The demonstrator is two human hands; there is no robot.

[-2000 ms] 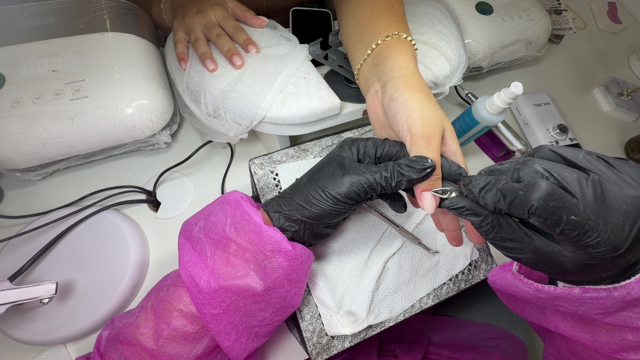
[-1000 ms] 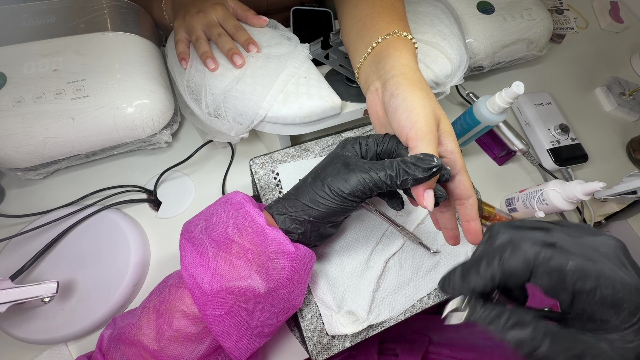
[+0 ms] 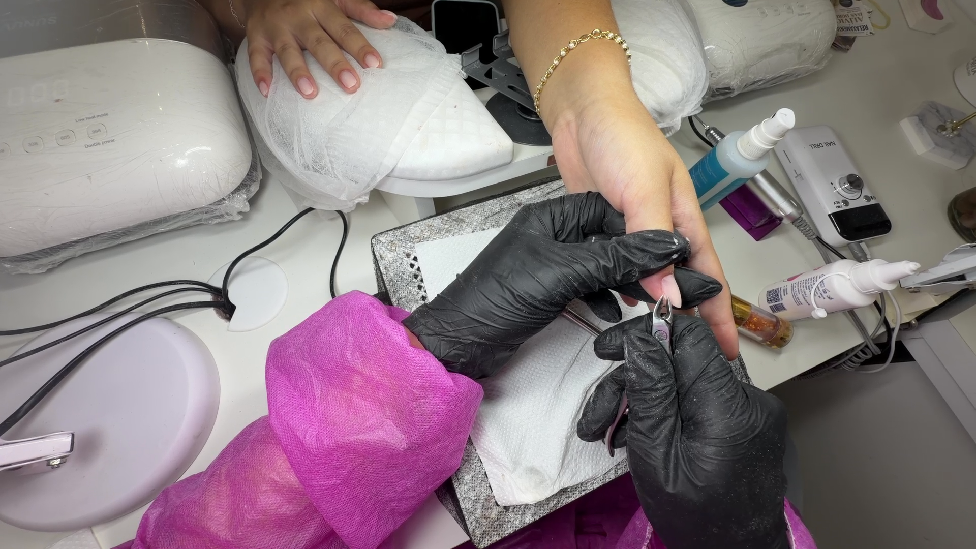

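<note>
My left hand [image 3: 545, 267], in a black glove, grips a finger of another person's hand [image 3: 621, 145] that wears a gold chain bracelet [image 3: 573, 47]. In my black-gloved right hand [image 3: 698, 412] is a pair of cuticle nippers [image 3: 662, 324], its jaws right at the nail of the held finger. The handles are mostly hidden in my palm. Under both hands lies a white paper towel [image 3: 541, 404] on a silver glittery pad [image 3: 488, 488]. A metal tool [image 3: 582, 322] rests on the towel, partly covered by my left hand. Pink-purple sleeves cover my forearms.
A wrapped white nail lamp [image 3: 114, 145] stands left; the person's other hand [image 3: 320, 46] rests on a covered white lamp [image 3: 450, 130]. At right are a blue spray bottle [image 3: 736, 156], a nail drill unit [image 3: 835, 187], a white bottle [image 3: 831, 288] and a glitter vial [image 3: 761, 322]. Black cables [image 3: 152, 286] cross the left side.
My right hand was at the finger two seconds ago, lower right and away from it one second ago, and is now back at the nail with the nippers. My left hand keeps its hold.
</note>
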